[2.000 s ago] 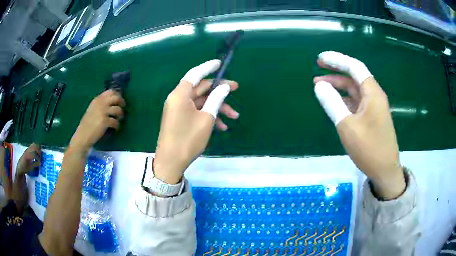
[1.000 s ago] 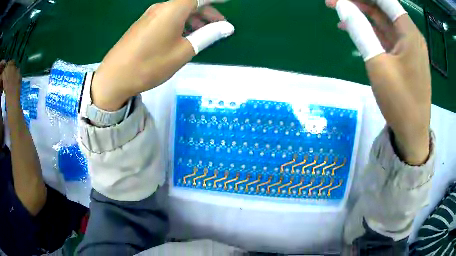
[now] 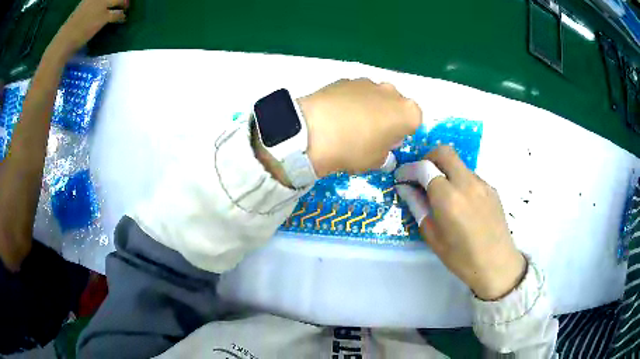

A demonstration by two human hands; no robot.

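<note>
The blue carrier sheet [image 3: 456,140] lies on the white table covering, partly hidden under both hands. Orange-gold flex cables [image 3: 330,217] sit in a row along its lower part. My left hand [image 3: 358,125] is palm down over the sheet's upper middle, a watch on its wrist; most of its fingers are hidden, and one white-cotted tip shows. My right hand [image 3: 467,217] comes from the lower right. Its white-cotted thumb and finger close together at the upper end of one flex cable [image 3: 390,191] on the sheet.
The green conveyor belt [image 3: 351,31] runs beyond the bench edge, with a dark phone frame [image 3: 545,35] at upper right and others farther right. Bagged blue sheets [image 3: 76,200] lie at left beside another person's bare arm [image 3: 31,119]. Striped cloth [image 3: 593,336] is at lower right.
Both hands have come down from over the belt to the blue sheet, and close together. The dark frame seen earlier in my left hand is no longer there. The view has shifted.
</note>
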